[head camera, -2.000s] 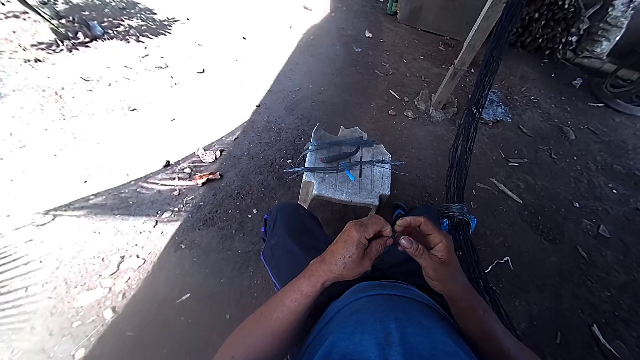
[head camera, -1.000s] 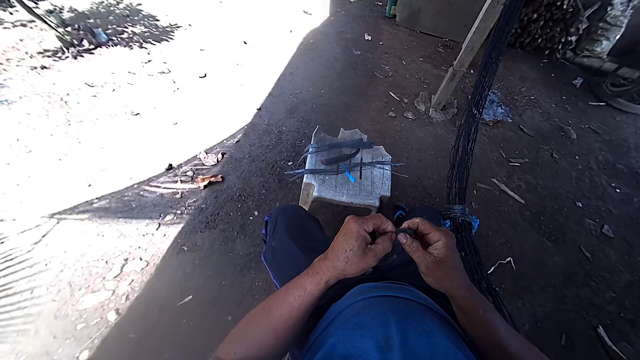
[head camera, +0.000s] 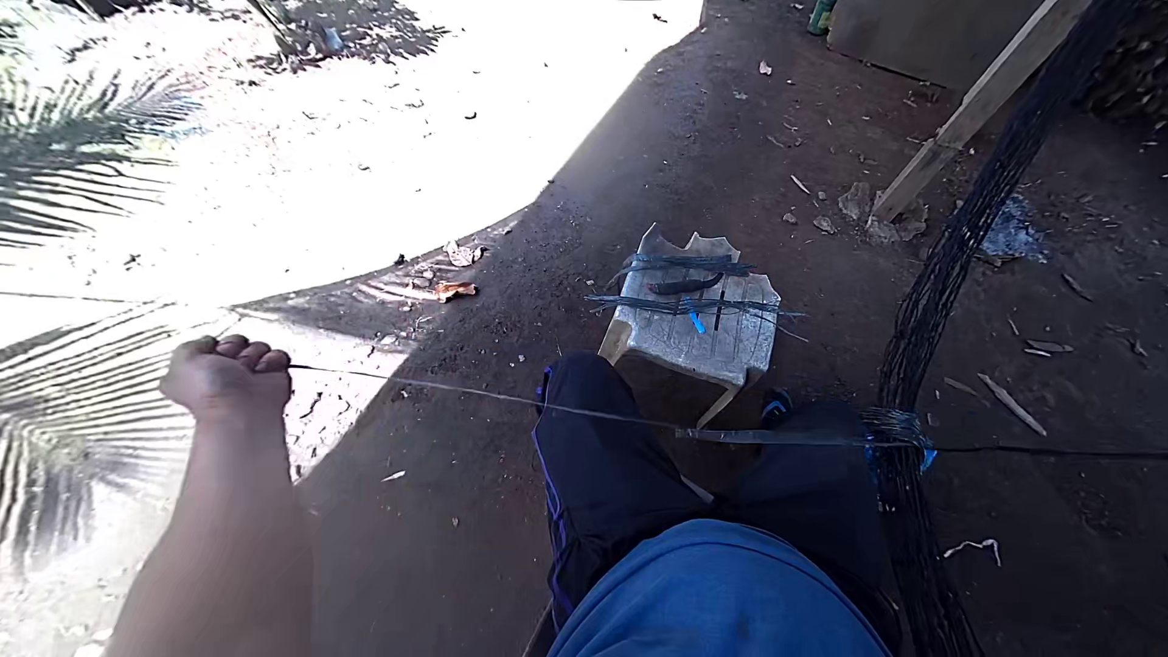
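My left hand (head camera: 228, 370), a fist far out on the left, is closed on a thin dark cord (head camera: 484, 392). From the fist the cord runs taut to the right across my knees, with a wider flat dark stretch over my thigh. It passes a thick bundle of black netting or strands (head camera: 940, 274), bound with blue-grey strands (head camera: 896, 427), and goes on to the right edge. My right hand is out of view. On a broken plastic stool or chair (head camera: 703, 351) before me lie bunches of dark strands (head camera: 684, 306), a dark curved tool or piece (head camera: 684, 285) and a bright blue scrap (head camera: 696, 321).
A slanting wooden post (head camera: 967, 128) stands on the dirt floor beyond the stool, with stones at its foot. Crumpled blue plastic (head camera: 1013, 228) and wood splinters (head camera: 1011, 403) lie to the right. Leaf shadows fall on sunlit ground at left.
My hands were together over my lap; my left hand has moved far left and my right hand has gone out of view. The cord is now stretched out across my legs.
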